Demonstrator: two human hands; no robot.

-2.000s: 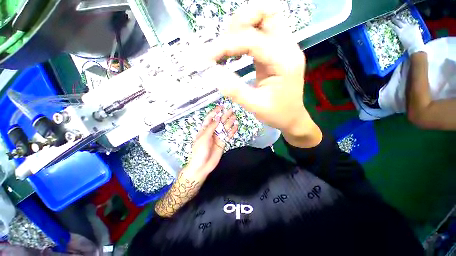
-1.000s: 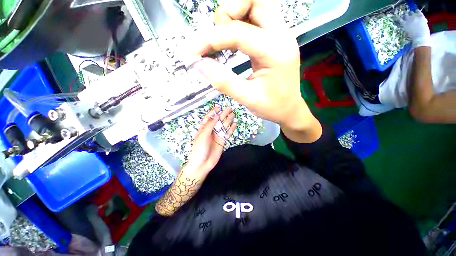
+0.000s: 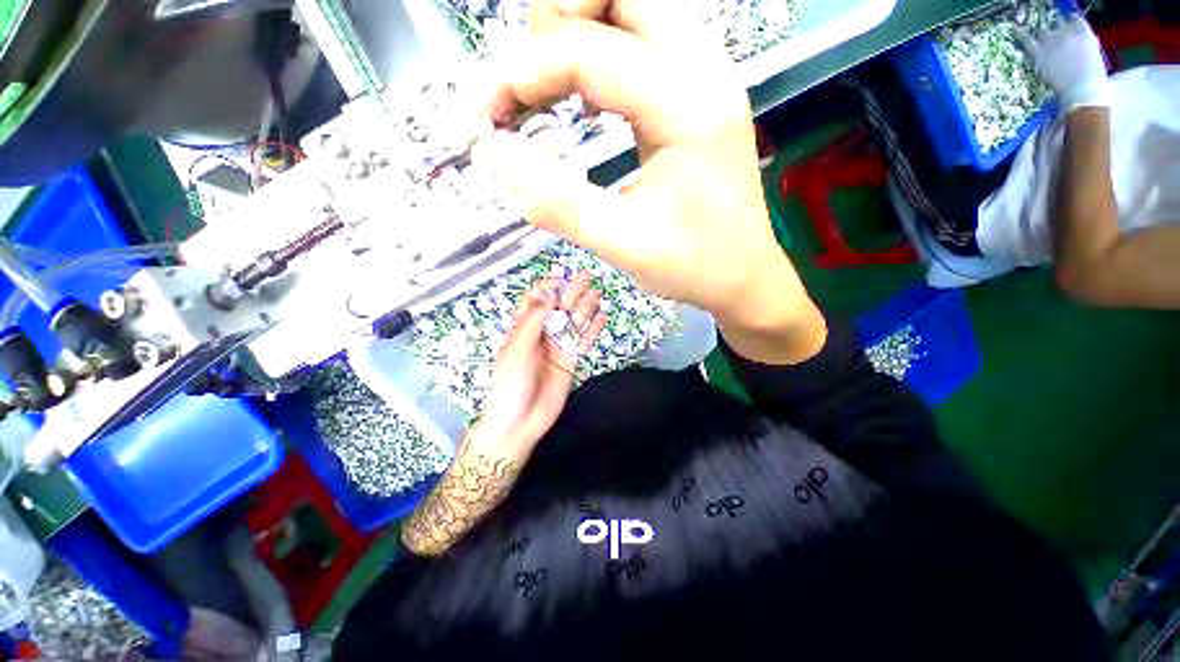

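Observation:
My left hand is palm up over the near parts tray, with several small white parts lying in the palm and fingers. The tray is a translucent tub full of white and green parts. My right hand reaches over the assembly machine, thumb and index finger curved close together at its bright middle. Glare there hides whether a part is between the fingertips. The other right fingers are raised and partly cut off by the top edge.
Far parts tray lies behind the machine. The steel bowl feeder is upper left. Blue bins are below the machine's left end. At right a person's gloved hand is in a blue bin of parts. A red stool stands there.
My right hand has moved left along the machine, thumb and index finger now nearer its middle. My left hand stays palm up over the tray. The view has shifted slightly.

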